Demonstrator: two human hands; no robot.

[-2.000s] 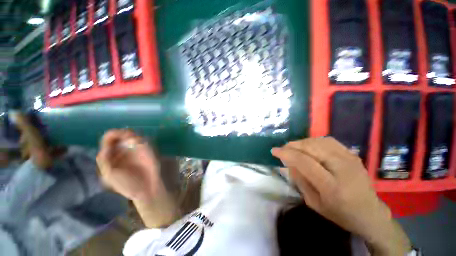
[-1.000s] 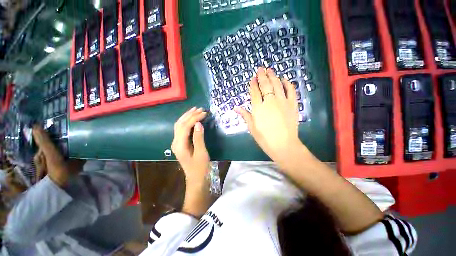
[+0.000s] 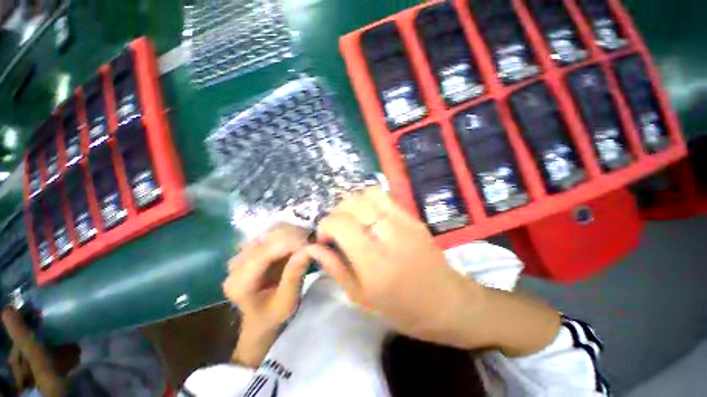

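Note:
My left hand (image 3: 267,271) and my right hand (image 3: 380,252) meet at the fingertips over the near edge of the carrier sheet (image 3: 291,155). Their thumbs and index fingers pinch a tiny dark piece (image 3: 312,236), which looks like a lens cover; it is blurred and mostly hidden by the fingers. The sheet is clear and glossy, with rows of small dark pieces. The red phone tray (image 3: 484,230) lies to the right, two rows of black phones (image 3: 543,128) in its slots, labels at their near ends.
A second red tray (image 3: 172,174) with phones lies at the left on the green bench (image 3: 139,271). Another clear sheet (image 3: 236,39) lies behind the first. A red stool (image 3: 581,240) stands below the bench edge. Another person's hand (image 3: 29,349) shows at lower left.
My right hand has come off the carrier sheet and met my left hand at its near edge. The view has turned, showing more of the right tray.

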